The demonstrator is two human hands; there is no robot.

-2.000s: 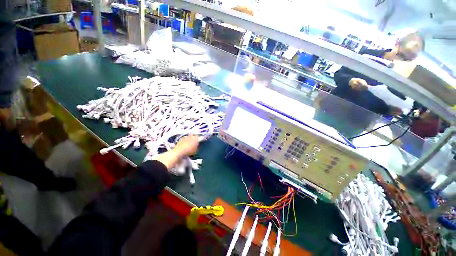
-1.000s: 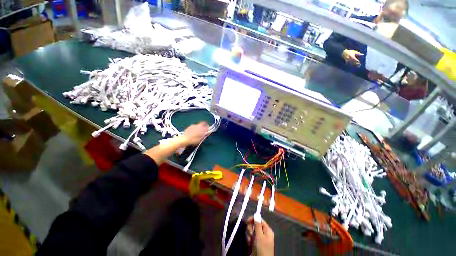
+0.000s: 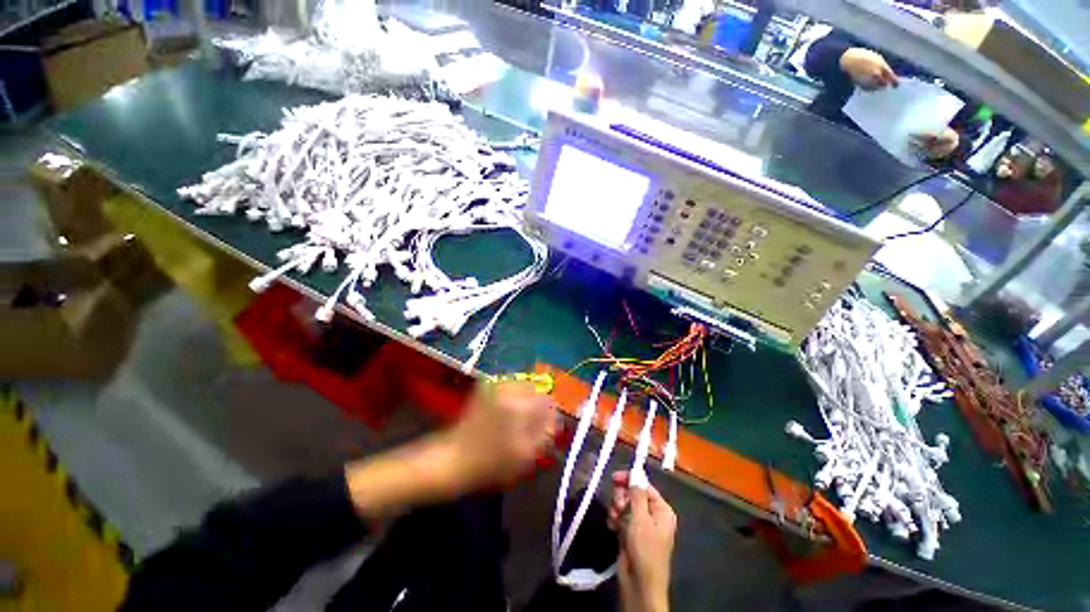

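Observation:
My right hand (image 3: 645,532) grips a white cable connector (image 3: 640,460) below the orange strip (image 3: 729,475). A white cable loop (image 3: 569,508) hangs from the two left test leads (image 3: 608,412), beside my right hand. My left hand (image 3: 508,433) is blurred, in front of the yellow clamp (image 3: 540,383) at the strip's left end; whether it holds anything cannot be seen. The beige tester (image 3: 717,239) stands behind with its screen lit. Thin coloured wires (image 3: 687,355) run from the tester to the strip.
A large white cable pile (image 3: 371,167) lies left of the tester, with looped cables (image 3: 478,305) before it. A smaller bundle (image 3: 879,418) lies right. An orange clamp (image 3: 842,538) is on the strip's right end. Brown parts (image 3: 974,389) lie far right. Another person's hands hold a white sheet (image 3: 905,117).
My left hand has moved from the looped cables toward the yellow clamp. My right hand, out of view at first, came in at the leads and has risen slightly. Looped cables now lie before the left pile.

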